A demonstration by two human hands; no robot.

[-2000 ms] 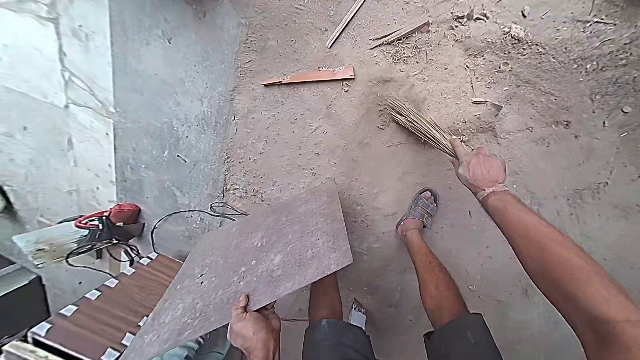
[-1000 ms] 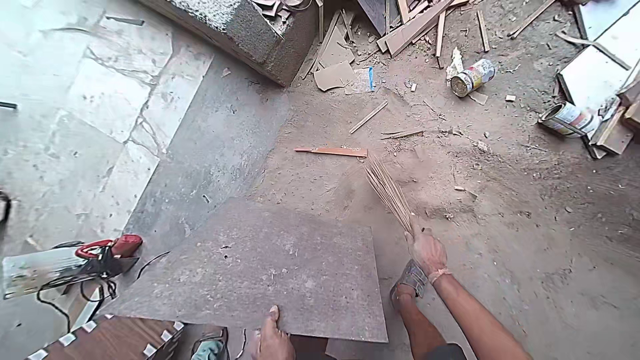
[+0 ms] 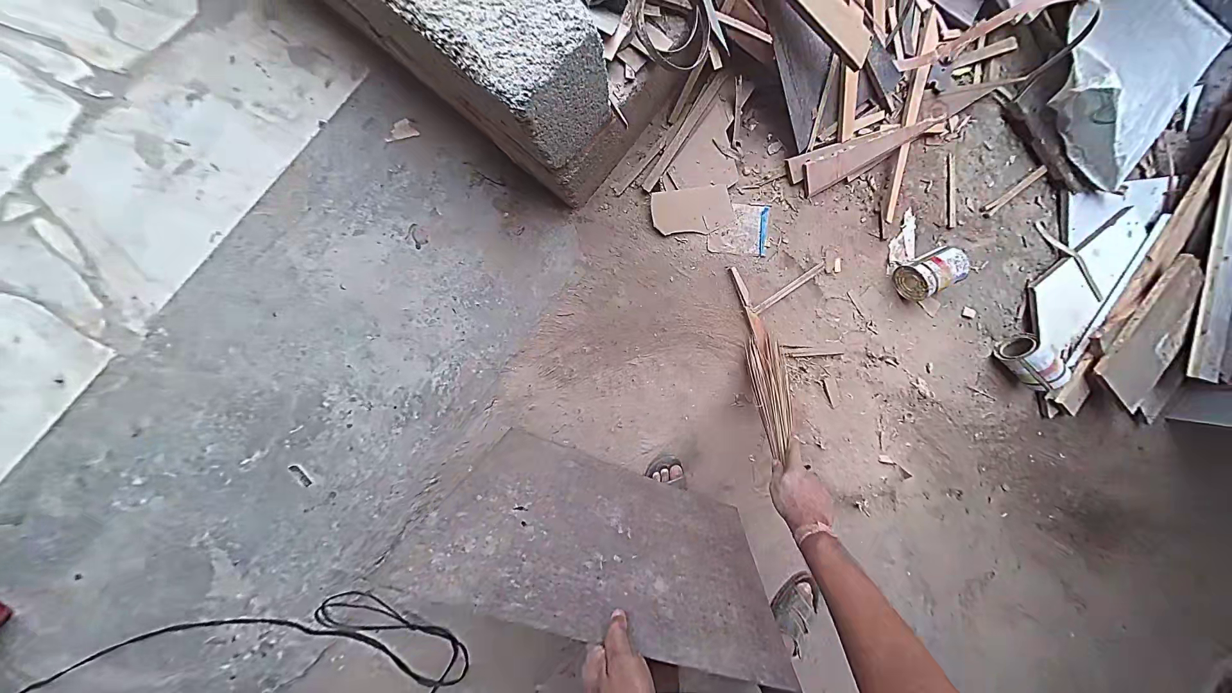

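My right hand (image 3: 801, 493) grips the bound end of a stick broom (image 3: 770, 390), whose bristles point up the view over the dusty floor. A reddish wood strip (image 3: 739, 291) lies at the broom's tip, beside a thin pale stick (image 3: 789, 288). With its thumb on top, my left hand (image 3: 617, 664) holds the near edge of a flat, dusty grey-brown board (image 3: 587, 558). The board lies over part of my feet and hides what is under it. One sandalled foot (image 3: 794, 611) shows between the board and my right forearm.
A rough stone block (image 3: 549, 96) stands at the top. Behind it and to the right lies a heap of wood scraps (image 3: 857, 125). Two tins (image 3: 931, 273) lie near white panels (image 3: 1097, 260) at the right. A black cable (image 3: 366, 630) loops on the grey floor at the lower left.
The broom has moved against the reddish strip, which lay crosswise earlier and now points up the view. The board stays in my left hand. The view has shifted toward the scrap heap.
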